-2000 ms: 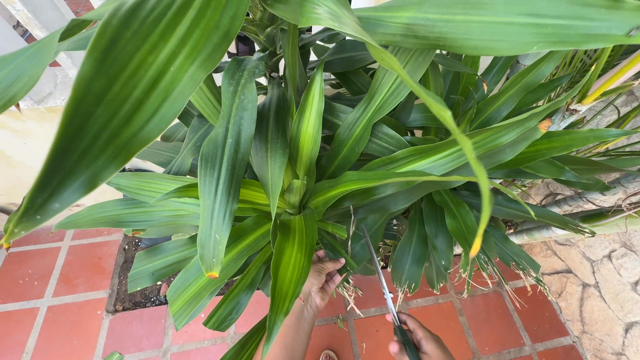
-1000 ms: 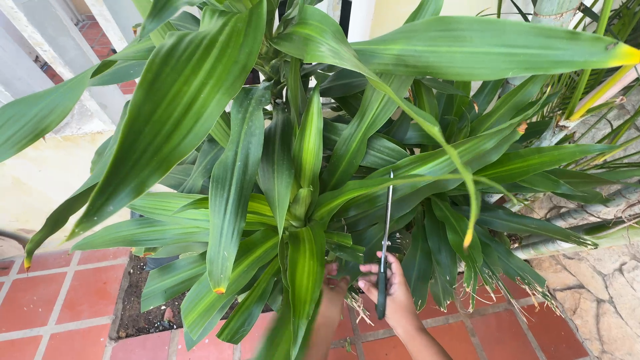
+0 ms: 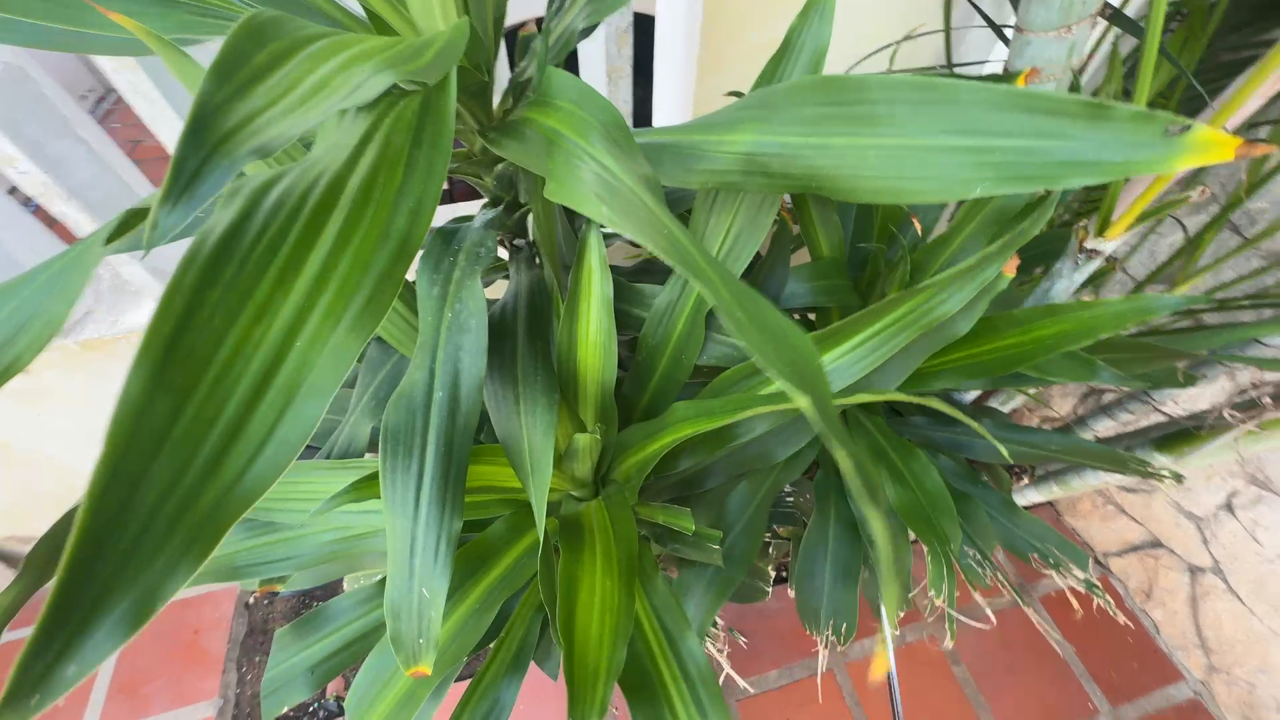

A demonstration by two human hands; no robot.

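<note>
A leafy green plant (image 3: 590,440) with long broad leaves fills most of the head view. One long arching leaf (image 3: 740,300) hangs down to the lower right, its yellow tip blurred. Just beside that tip, a thin metal blade (image 3: 890,665) rises from the bottom edge; its handle is out of frame. Near the middle, cut leaf ends (image 3: 680,525) stick out from the stem. Another broad leaf (image 3: 920,140) reaches right, ending in a yellow and brown tip. Neither of my hands shows in the head view, so what they hold is hidden.
Red floor tiles (image 3: 810,695) lie below the plant, with a soil bed (image 3: 270,640) at lower left. A white slatted fence (image 3: 110,200) stands at upper left. Stone paving (image 3: 1190,550) and pale stems (image 3: 1060,40) of another plant are on the right.
Both hands were among the lower leaves, one with a dark-handled bladed tool; they have dropped out of view. The blade has moved down and right. The view has shifted somewhat.
</note>
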